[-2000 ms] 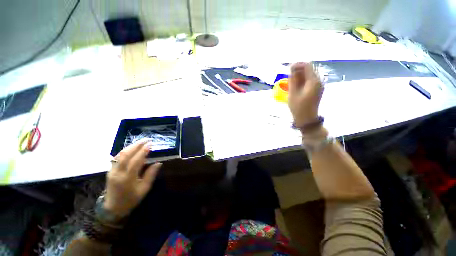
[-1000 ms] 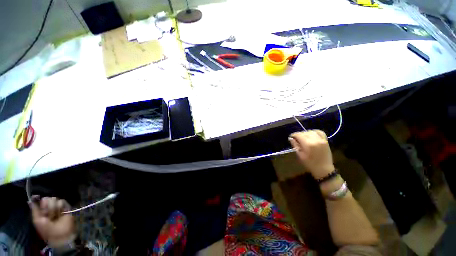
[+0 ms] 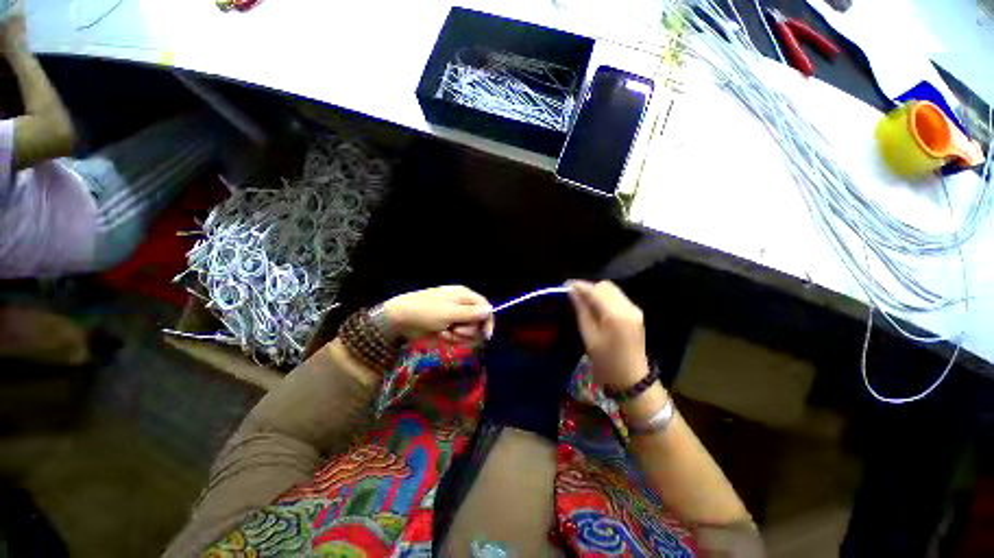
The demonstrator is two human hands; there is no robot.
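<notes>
A thin white cable (image 3: 531, 298) runs between my two hands above my lap. My left hand (image 3: 441, 313) is closed on its left end; whether a coil lies inside the fingers is hidden. My right hand (image 3: 606, 324) pinches the cable at the right between thumb and fingers. The black tie box (image 3: 496, 121) with short white ties (image 3: 510, 92) stands on the bench ahead. A bundle of loose white-grey cables (image 3: 801, 164) lies on the bench at the right, with one loop hanging over the front edge.
A smartphone (image 3: 606, 129) lies beside the tie box. Red-handled pliers (image 3: 804, 41) and a yellow tape roll (image 3: 913, 140) are at the right. A heap of finished coils (image 3: 262, 267) fills a carton (image 3: 234, 360) low at left. Another person's arm (image 3: 41, 104) is at far left.
The view has turned left and down. My hands, far apart on a long cable a second ago, are now close together over my lap with a short stretch of cable between them.
</notes>
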